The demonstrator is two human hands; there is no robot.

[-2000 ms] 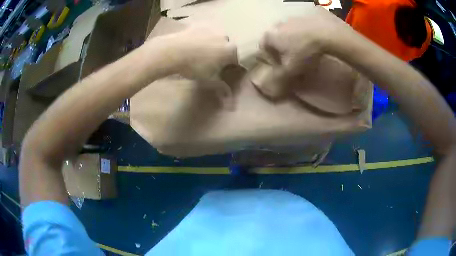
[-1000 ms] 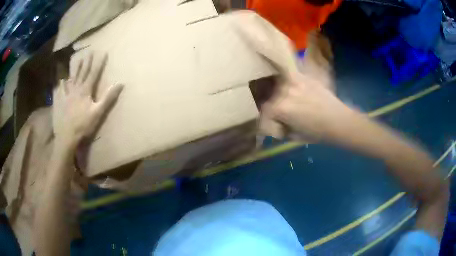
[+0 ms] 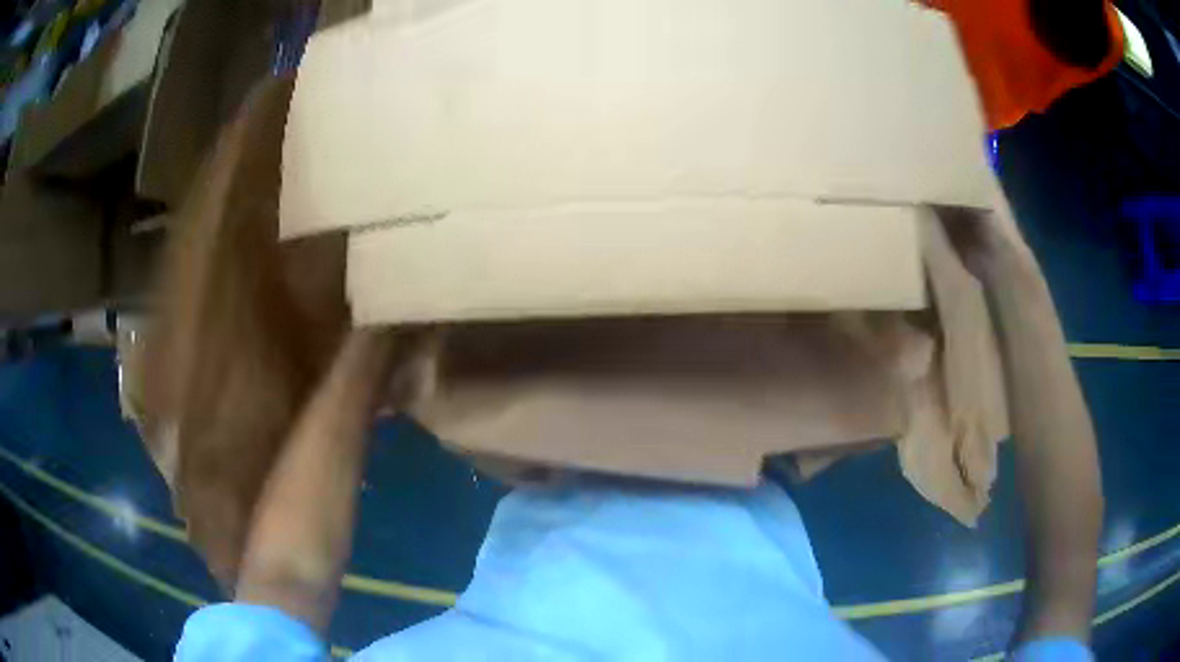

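Observation:
A flat tan cardboard sheet (image 3: 634, 155) with slots and notched edges lies over a brown carton (image 3: 647, 401), whose near side and flaps show below it. My left hand (image 3: 395, 362) is at the sheet's near left corner, blurred, with its fingers mostly hidden under the edge. My right hand (image 3: 973, 239) is at the sheet's right edge, its fingers hidden under the cardboard. The grip of either hand cannot be made out. A crumpled brown flap (image 3: 958, 427) hangs at the right, inside my right forearm.
A blurred brown flap (image 3: 227, 323) stands outside my left forearm. Open cartons (image 3: 78, 194) are at the far left. A person in orange (image 3: 1029, 58) is at the back right, with a blue object (image 3: 1156, 246) beyond. Yellow lines (image 3: 932, 599) cross the dark green floor.
The view has swung, and the sheet now lies squarely in front of me. My left hand has left the sheet's top face for its near left corner. My right hand is now mostly hidden.

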